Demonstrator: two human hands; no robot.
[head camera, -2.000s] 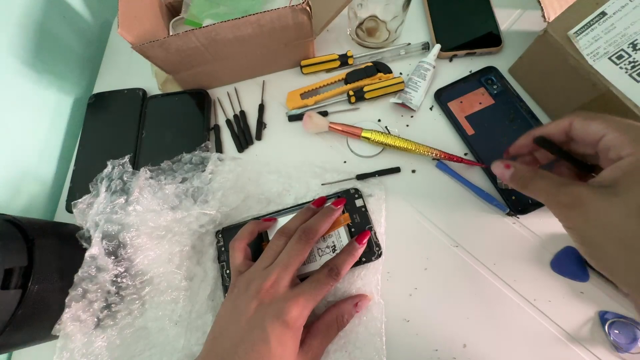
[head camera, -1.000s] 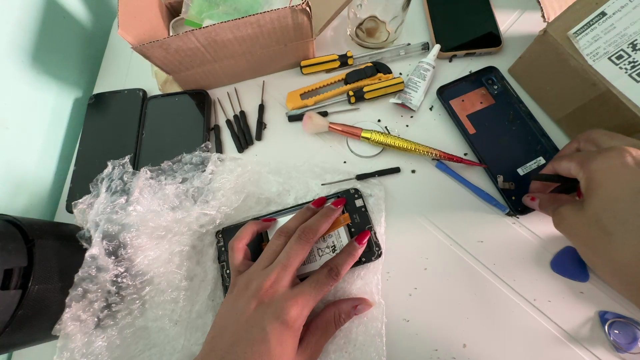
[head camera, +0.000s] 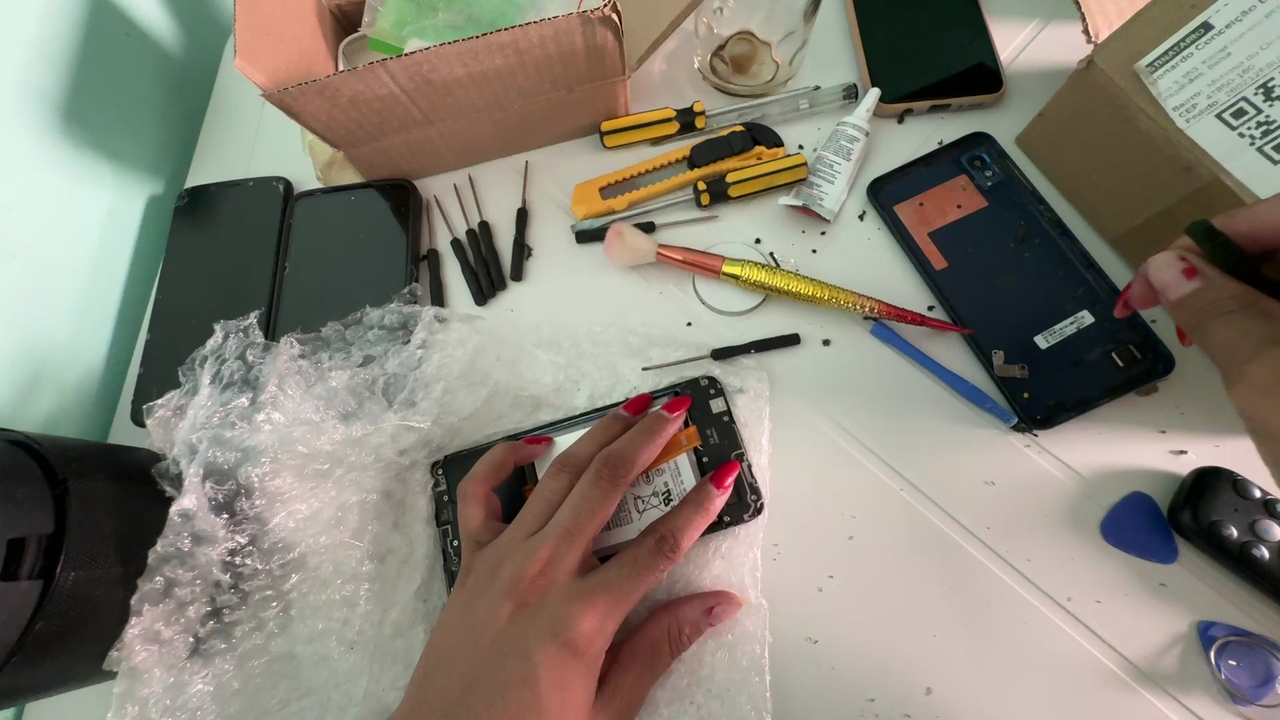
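My left hand (head camera: 570, 550) lies spread over an opened smartphone (head camera: 735, 495), its fingers across the white battery (head camera: 650, 500) and beside an orange flex cable (head camera: 680, 445). The phone rests on bubble wrap (head camera: 300, 510). At the right edge my right hand (head camera: 1215, 290) pinches a dark, slim tool (head camera: 1230, 258), partly cut off by the frame. Below and left of that hand lies a dark blue phone back cover (head camera: 1030, 270), with a small metal bracket (head camera: 1010, 366) in its lower part. A makeup-type brush (head camera: 790, 283) touches the cover's edge.
Small screwdrivers (head camera: 755, 347), a yellow box cutter (head camera: 670, 175), a glue tube (head camera: 835, 160) and a blue pry tool (head camera: 940, 375) lie around. Cardboard boxes (head camera: 460, 95), a glass jar (head camera: 755, 50) and phones (head camera: 925, 50) stand or lie behind. Blue picks (head camera: 1140, 527) and a black remote-like object (head camera: 1235, 530) are at right.
My right hand has moved up and right, off the lower end of the back cover. The black remote-like object now shows where that hand was. My left hand has stayed on the phone.
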